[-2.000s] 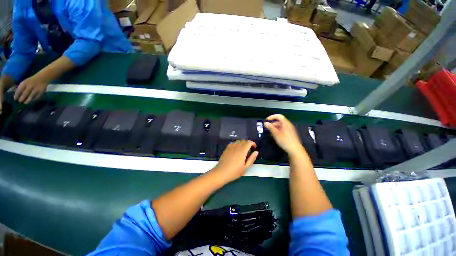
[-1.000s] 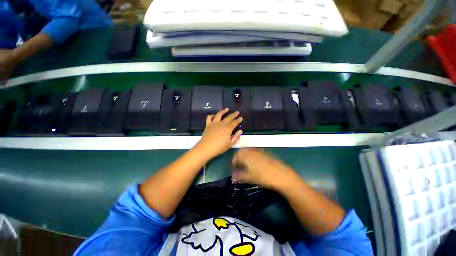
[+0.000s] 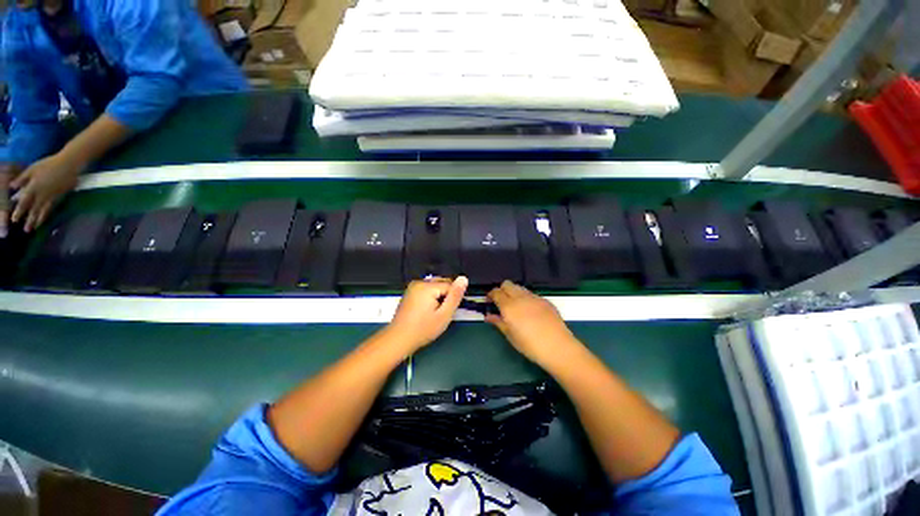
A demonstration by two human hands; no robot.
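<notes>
My left hand and my right hand are close together over the near white rail, both on a thin black smartwatch band stretched between them. Behind them a row of black boxes lies on the belt. An open box base with a small watch face is just beyond my left hand, and a plain black box lid with a pale logo is beyond my right. A pile of black watches lies fanned at my lap edge, one strap stretched across its top.
White blister trays are stacked across the belt, and more white trays stand at right. A grey post, a red bin and a single black box are beyond. A blue-sleeved person works at far left.
My right hand has come up from the watch pile to the rail with a band. My left hand has drawn back from the boxes to meet it. The boxes appear shifted in view.
</notes>
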